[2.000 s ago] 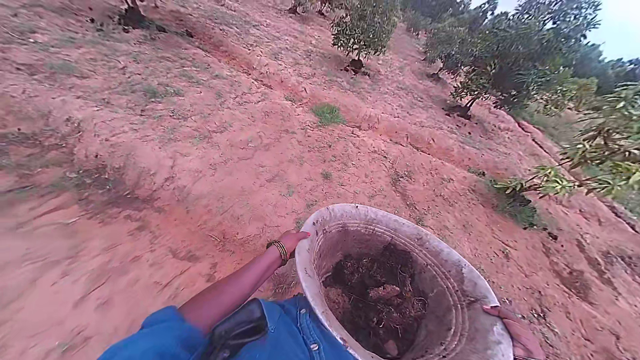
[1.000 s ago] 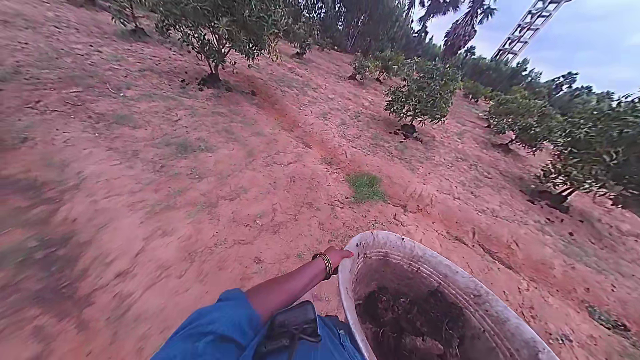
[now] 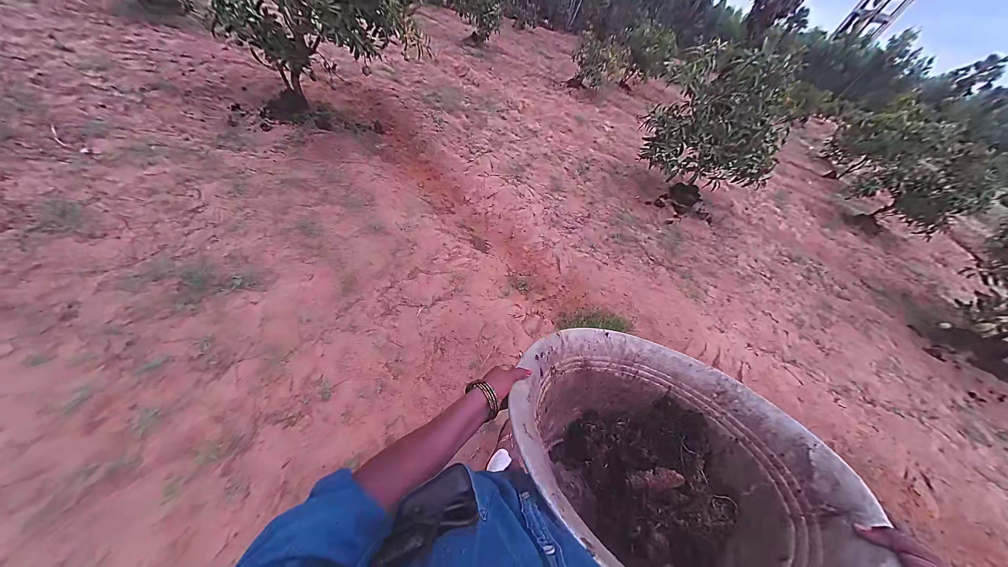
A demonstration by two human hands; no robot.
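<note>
A wide, dirt-stained basin [image 3: 787, 429] with a pale rim tilts in front of my body. Dark clumpy matter like soil or manure [image 3: 646, 472], mixed with dry fibres, lies in its bottom. My left hand [image 3: 506, 383], with bangles at the wrist, grips the rim on the left side. At the lower right edge of the view, my right hand [image 3: 898, 543] holds the opposite rim; only part of it shows.
Reddish bare ground slopes around me, with a shallow furrow [image 3: 472, 228] and a grass tuft [image 3: 594, 319] just beyond the basin. Small leafy trees stand at the upper left [image 3: 295, 39], ahead to the right [image 3: 717, 118] and at the far right [image 3: 917, 165].
The view has shifted over the orchard ground, and the trees now appear nearer. The grass tuft is now right beside the basin's far rim in view. Both hands still hold the basin.
</note>
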